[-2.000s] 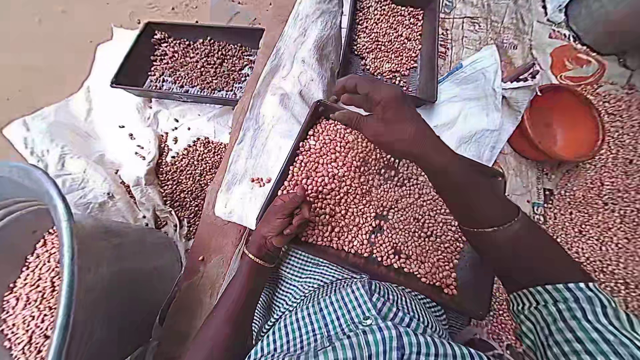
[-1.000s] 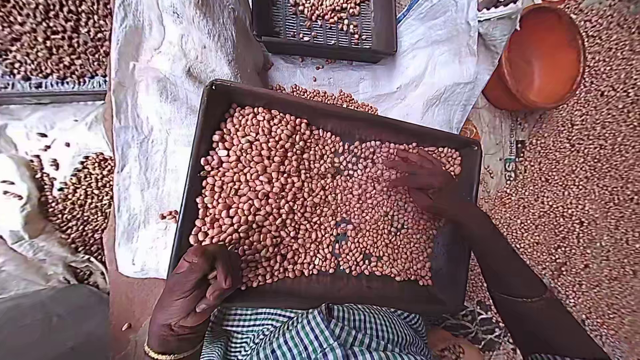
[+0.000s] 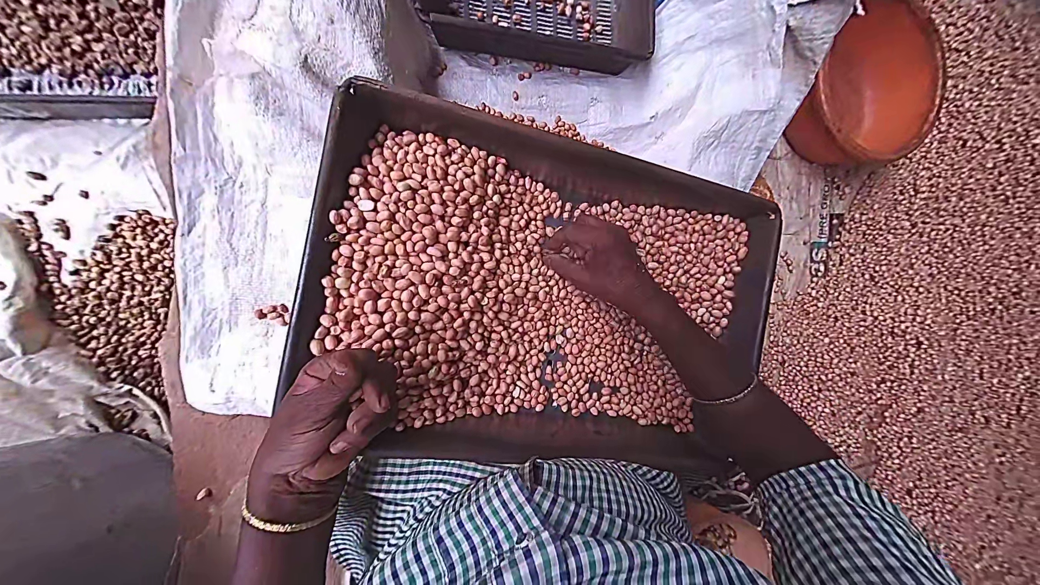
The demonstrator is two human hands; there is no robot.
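A dark rectangular tray (image 3: 561,162) lies tilted at my lap, holding a spread layer of shelled peanuts (image 3: 439,268). The nuts at its left look larger than those at its right. My left hand (image 3: 329,422) is at the tray's lower left corner with its fingers curled beside the nuts; whether anything is between them is hidden. Over the middle right of the tray, my right hand (image 3: 597,260) touches the nuts with thumb and fingertips drawn together. I cannot tell whether it pinches a nut.
A second dark tray (image 3: 528,41) with a few nuts stands on white woven sacking (image 3: 691,97) ahead. An orange bowl (image 3: 877,81) sits at upper right beside a wide spread of peanuts (image 3: 918,341). Darker nuts (image 3: 122,301) and a grey container (image 3: 81,512) are at left.
My right hand has gone from the tray's far edge down to the nuts, then left across them toward the middle. My left hand stays at the tray's left side. The view has shifted considerably.
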